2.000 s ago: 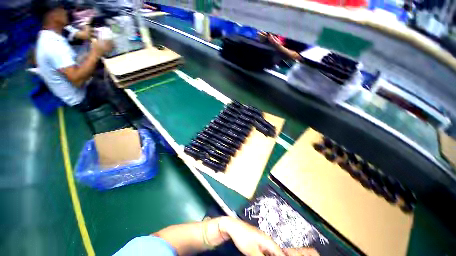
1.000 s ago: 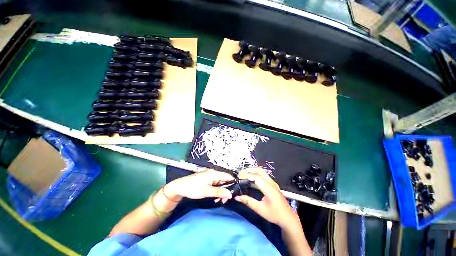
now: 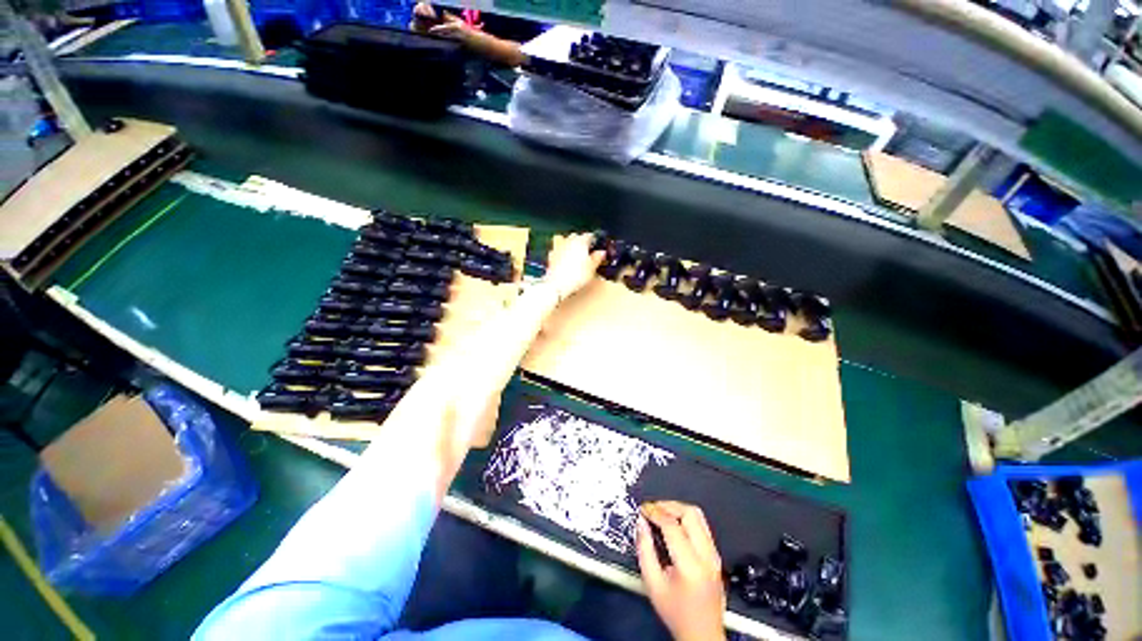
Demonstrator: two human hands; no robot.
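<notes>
My left hand (image 3: 574, 266) is stretched out to the left end of a row of black housings (image 3: 720, 294) on the right cardboard sheet (image 3: 676, 363). Its fingertips are at the end housing; whether they grip it is hidden. My right hand (image 3: 683, 557) is low over the black tray (image 3: 708, 482), fingers bent down at the right edge of the heap of thin white strips (image 3: 570, 476). What its fingertips hold cannot be told. Small black parts (image 3: 789, 582) lie in a pile at the tray's right end.
Rows of black housings (image 3: 363, 313) lie on a left cardboard sheet (image 3: 470, 338), under my left forearm. Stacked sheets (image 3: 88, 188) are far left, a blue-lined crate (image 3: 138, 488) below. A blue bin (image 3: 996, 538) is at right. Another person's hand (image 3: 445, 23) shows beyond the belt.
My hands were together around a black part in front of me. They are now apart: the left has reached forward to the housing row, the right is down at the strips. The view has tilted up.
</notes>
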